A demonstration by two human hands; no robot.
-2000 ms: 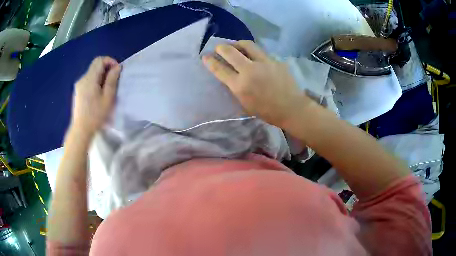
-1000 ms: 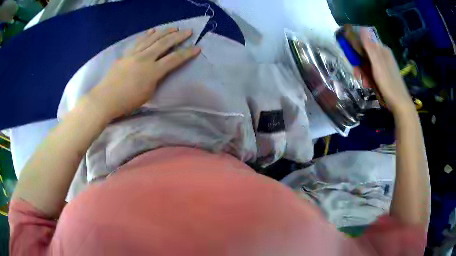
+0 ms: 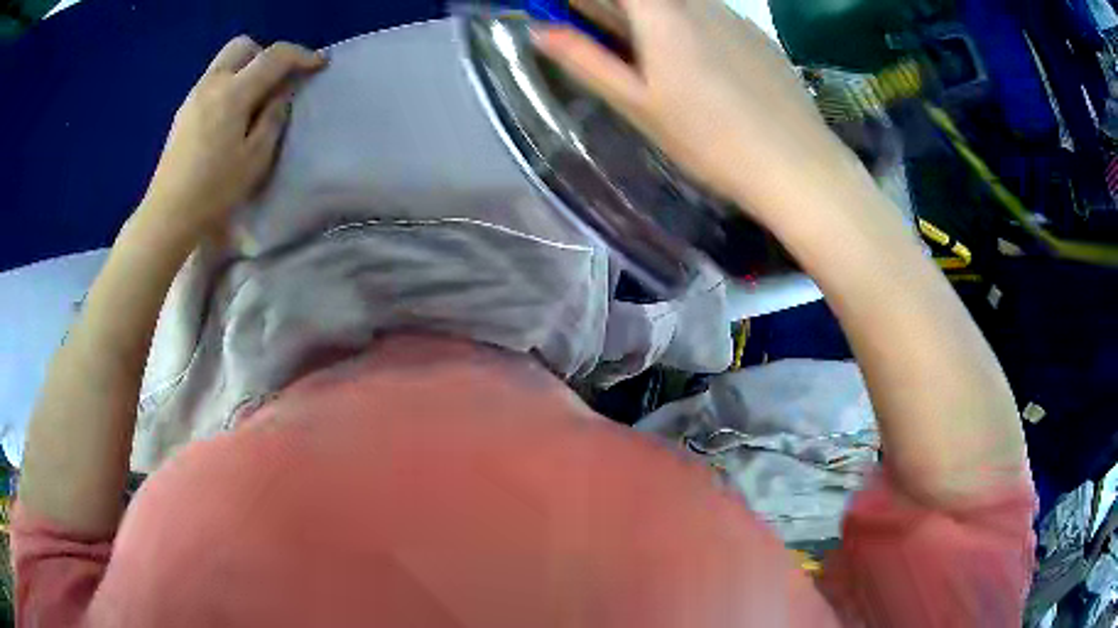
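Observation:
The pale grey garment (image 3: 380,135) lies over the navy pressing form (image 3: 110,123), its lower part bunched against my body, with a thin white curved line across it. My left hand (image 3: 233,135) grips the garment's left edge with curled fingers. My right hand (image 3: 711,98) is closed on the handle of the steam iron (image 3: 576,147). The iron's shiny plate rests over the garment's right part, tip toward the top, and hides the slit. The iron is slightly blurred. A dark label (image 3: 631,290) shows partly below the iron.
The white table cover (image 3: 43,325) shows at the left and under the iron's right side. Pale garments (image 3: 785,429) lie in a pile at the lower right. A yellow hose (image 3: 1018,215) runs at the right, beside a yellow metal frame (image 3: 944,245).
My right hand has brought the iron leftward from the table's right end onto the garment. My left hand has gone from lying flat on the cloth to its left edge.

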